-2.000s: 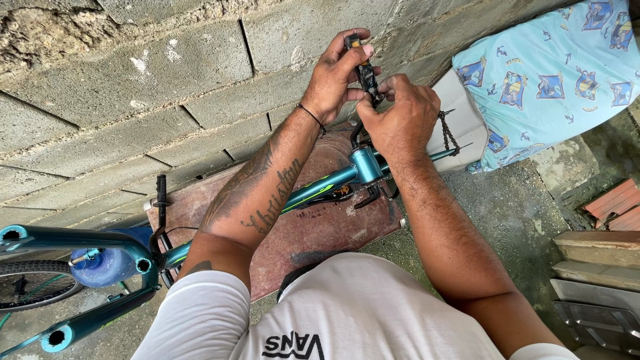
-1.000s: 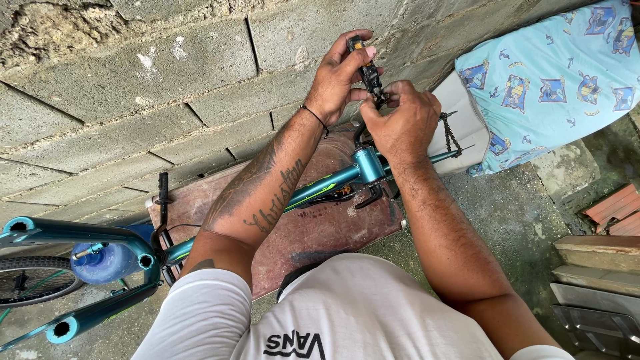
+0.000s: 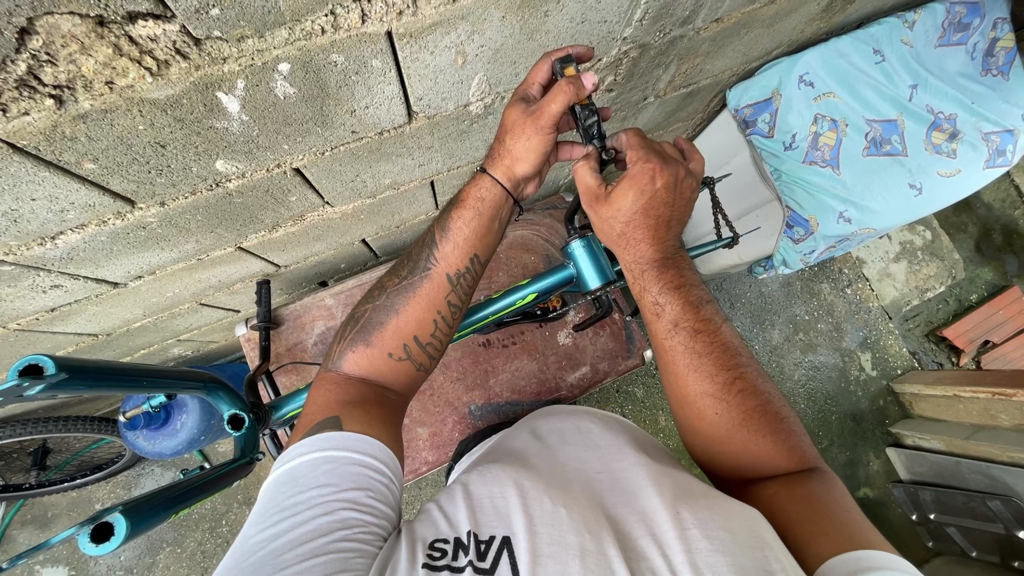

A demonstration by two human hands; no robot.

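A black bicycle pedal with orange reflectors (image 3: 588, 120) is gripped in my left hand (image 3: 544, 120), its lower end at the fingers of my right hand (image 3: 640, 184). The right fingers pinch around the spot where the pedal meets the black crank arm (image 3: 573, 218); the joint itself is mostly hidden. Below them lies the teal bicycle frame (image 3: 512, 304) with its bottom bracket shell (image 3: 590, 262). A teal fork (image 3: 136, 376) is at the frame's left end. A chain (image 3: 720, 212) hangs at the right end.
The frame lies over a reddish board (image 3: 512, 360) beside a concrete block wall (image 3: 320, 120). At left are a blue water jug (image 3: 172, 424) and a wheel (image 3: 60, 452). A patterned blue cloth (image 3: 872, 136) covers something at upper right; bricks (image 3: 988, 324) and stacked boards (image 3: 960, 400) stand at right.
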